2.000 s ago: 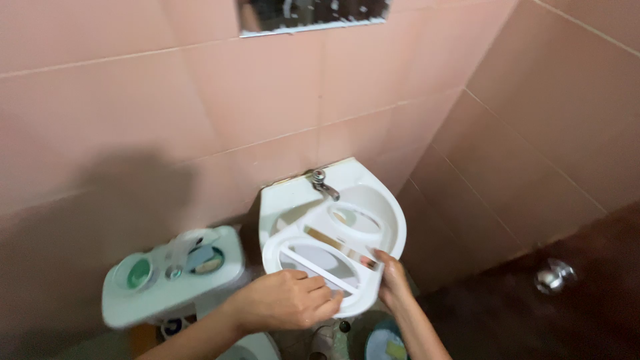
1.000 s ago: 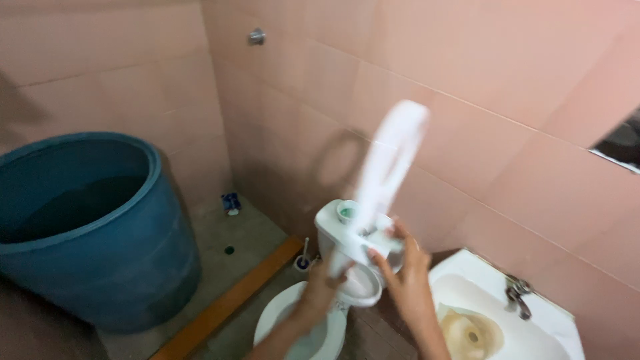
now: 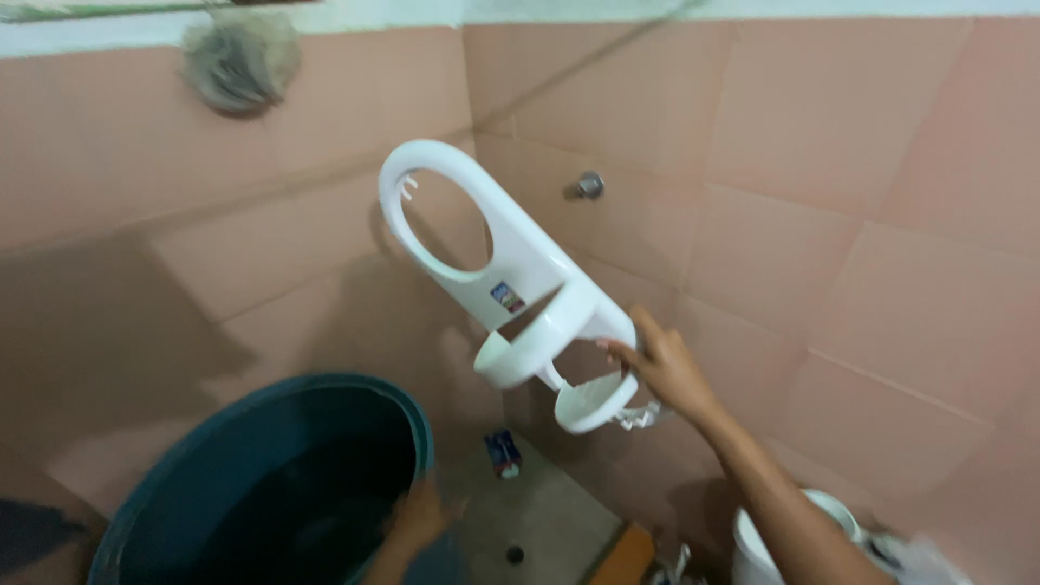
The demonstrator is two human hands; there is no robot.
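My right hand (image 3: 662, 361) grips the lower end of a white plastic bathroom rack (image 3: 532, 268). The rack tilts, its large oval opening at the upper left and its curved holders at the lower right. A small printed sticker is on its middle. My left hand (image 3: 421, 516) is blurred beside the rim of a large blue-green tub (image 3: 390, 390), away from the rack. Whether its fingers are apart or closed is not clear.
Pink tiled walls meet behind the rack, with a metal wall fitting (image 3: 590, 186). A mesh bath puff (image 3: 241, 61) hangs at upper left. A blue packet (image 3: 504, 453) lies on the floor near an orange ledge (image 3: 624, 556). The toilet tank (image 3: 751, 544) stands at lower right.
The view has swung left from the sink toward the tub. Both hands were at the rack before; now my left hand is off it and lower, while the rack is raised in my right hand.
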